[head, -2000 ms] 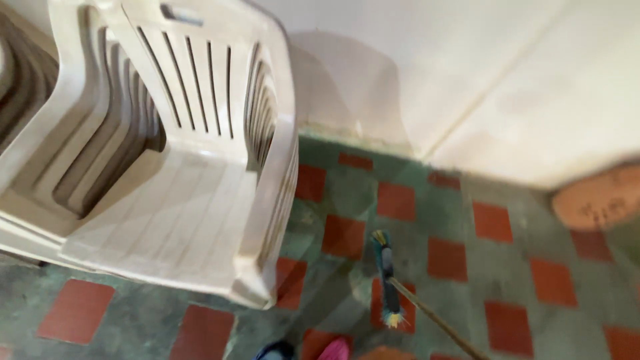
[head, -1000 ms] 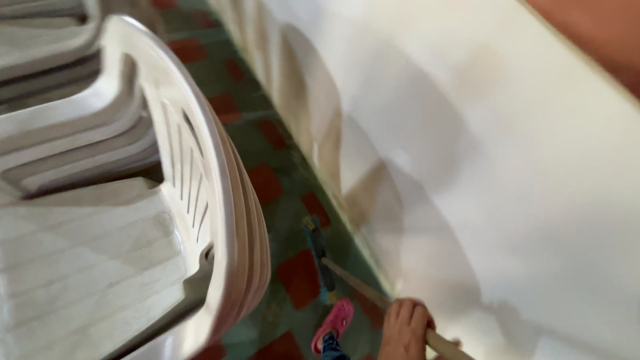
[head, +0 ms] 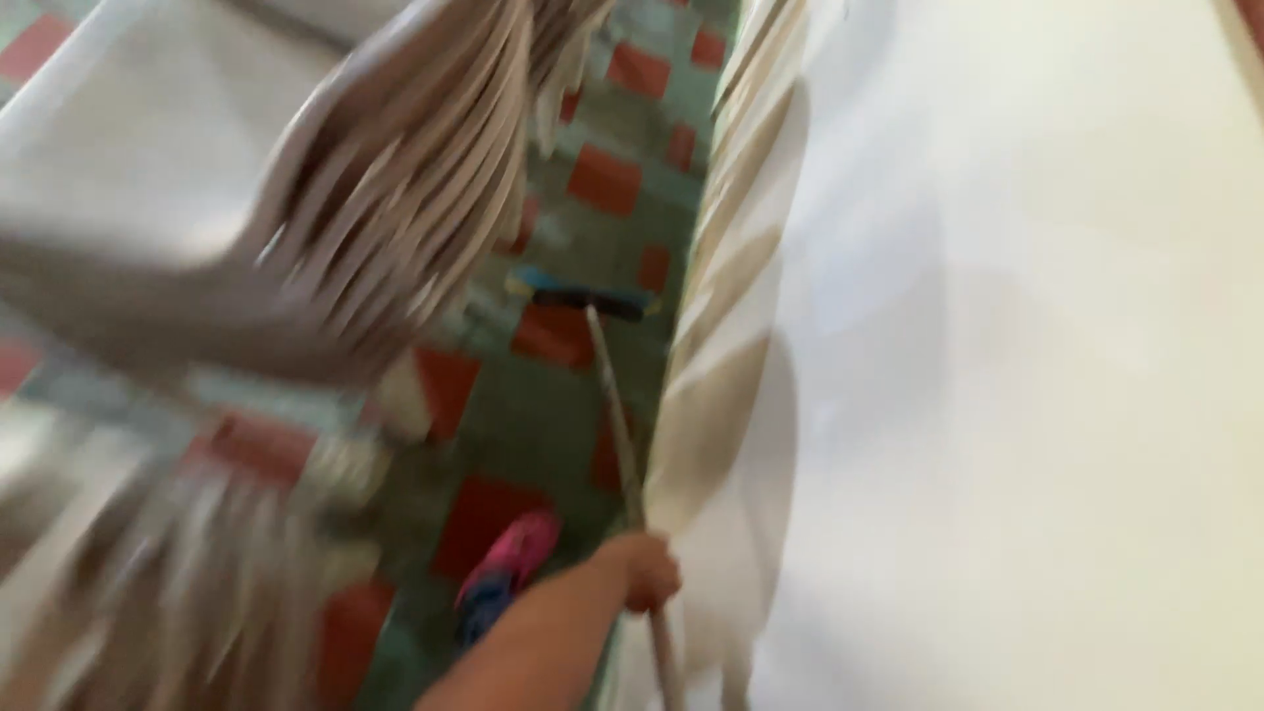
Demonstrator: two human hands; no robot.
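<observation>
My left hand (head: 650, 573) is closed around the wooden handle (head: 620, 425) of a push broom, with the forearm coming in from the bottom edge. The handle slants up and away from the hand to the dark broom head (head: 591, 301), which has blue and yellow bristles and rests on the tiled floor near the wall. Below the hand the handle runs out of the bottom of the view. My right hand is not in view. A foot in a pink clog (head: 528, 543) stands on the floor left of the handle.
Stacked light plastic chairs (head: 415, 178) stand on the left, with another blurred stack (head: 178, 592) at the lower left. A pale wall (head: 987, 346) runs along the right. Between them lies a strip of green and red floor tiles (head: 604, 180).
The view has swung strongly along the wall. The broom head has moved away from the pink clog. Two seconds ago no hand was visible; one now shows on the handle.
</observation>
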